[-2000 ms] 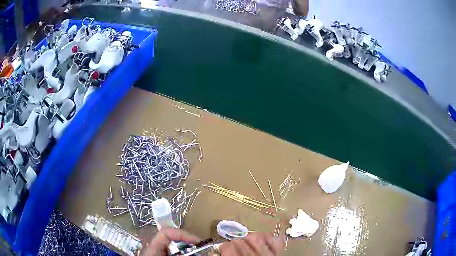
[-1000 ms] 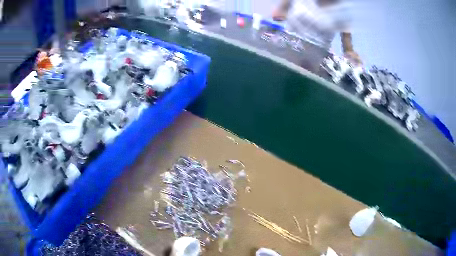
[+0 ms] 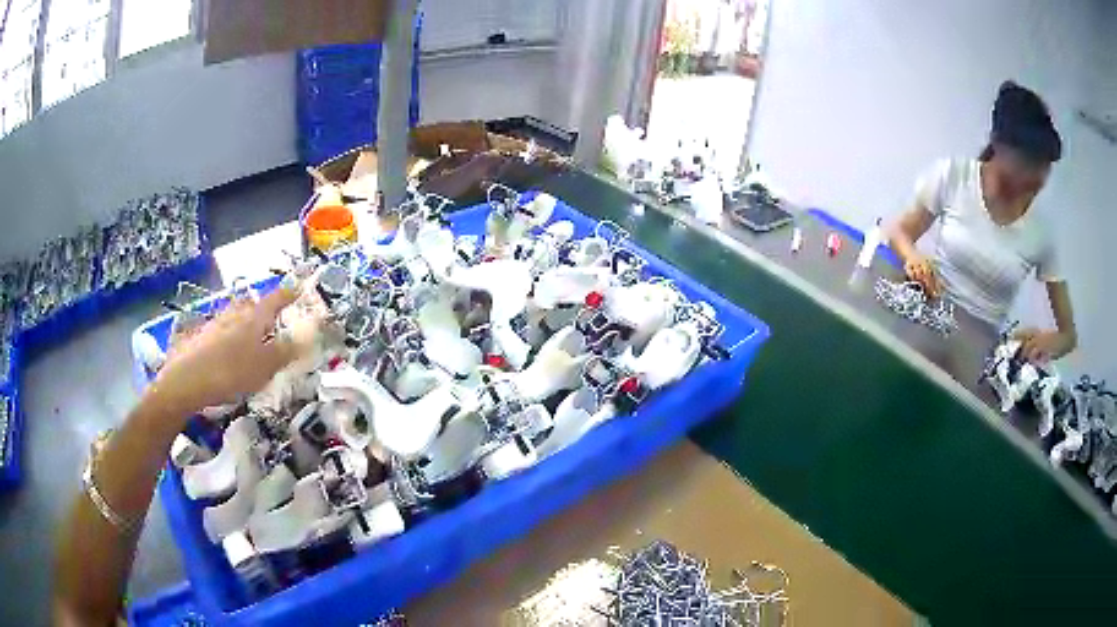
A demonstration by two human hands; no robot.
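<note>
My left hand [image 3: 233, 349] reaches in over the left side of the blue tote [image 3: 588, 496], its fingertips at the heaped handle assemblies [image 3: 410, 410]. Whether it grips one cannot be told. The assemblies have curved white handles, silvery wire and metal bodies; some show red spots. My right hand is out of the picture. A tangled pile of bent wire parts [image 3: 668, 588] lies on the brown bench at the bottom edge, cut off by it.
A green conveyor belt [image 3: 808, 429] runs behind the bench. Across it a person handles parts beside more white units [image 3: 1029, 386]. An orange container [image 3: 328, 227] stands behind the tote. More filled blue bins [image 3: 86, 294] are at far left, and a grey post [image 3: 394, 110] rises behind.
The view has swung left and up. The tote now fills the middle, my left hand has come over it, and the cup and sticks have left the picture.
</note>
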